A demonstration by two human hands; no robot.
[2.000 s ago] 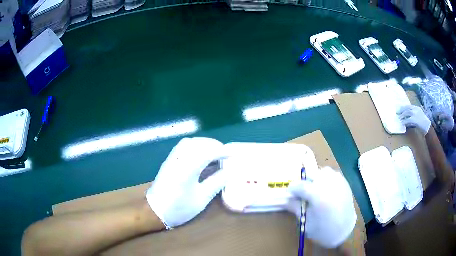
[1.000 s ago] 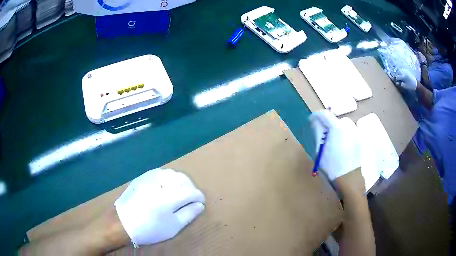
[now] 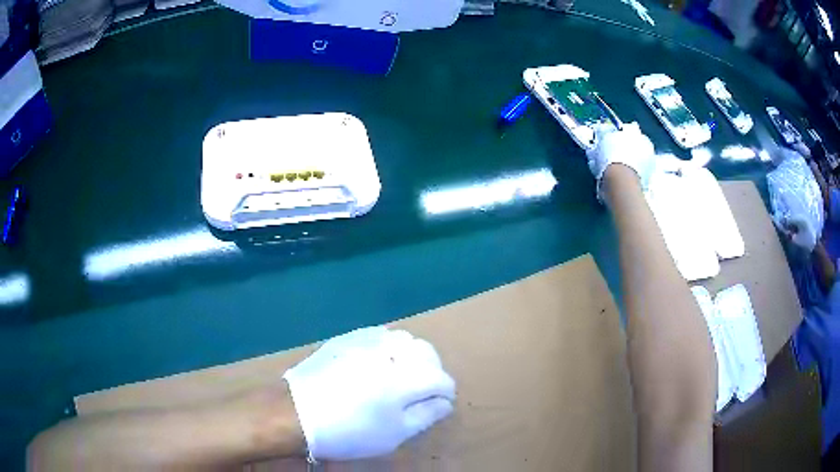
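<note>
My left hand [image 3: 373, 392], in a white glove, rests on the cardboard mat [image 3: 525, 369] with its fingers curled and nothing visible in it. My right hand [image 3: 624, 152], also gloved, reaches far forward and grips the near end of an open white bottom housing [image 3: 553, 78] on the green belt. A green circuit board [image 3: 577, 100] lies inside this housing. A thin dark line beside the fingers may be the pencil; it is too small to tell. A closed white router [image 3: 290, 152] with yellow ports stands on the belt at the left.
White covers [image 3: 691, 217] lie on another cardboard sheet at the right, with more shells [image 3: 740, 341] nearer. More open housings [image 3: 674, 111] and a blue cylinder [image 3: 516, 109] are on the belt. Blue-and-white boxes [image 3: 322, 46] stand at the back. Another person's gloved hand [image 3: 803, 230] is at far right.
The router has left my hands and stands on the belt. My right hand has moved from the covers to the open housing. My left hand stays on the mat; the view has shifted.
</note>
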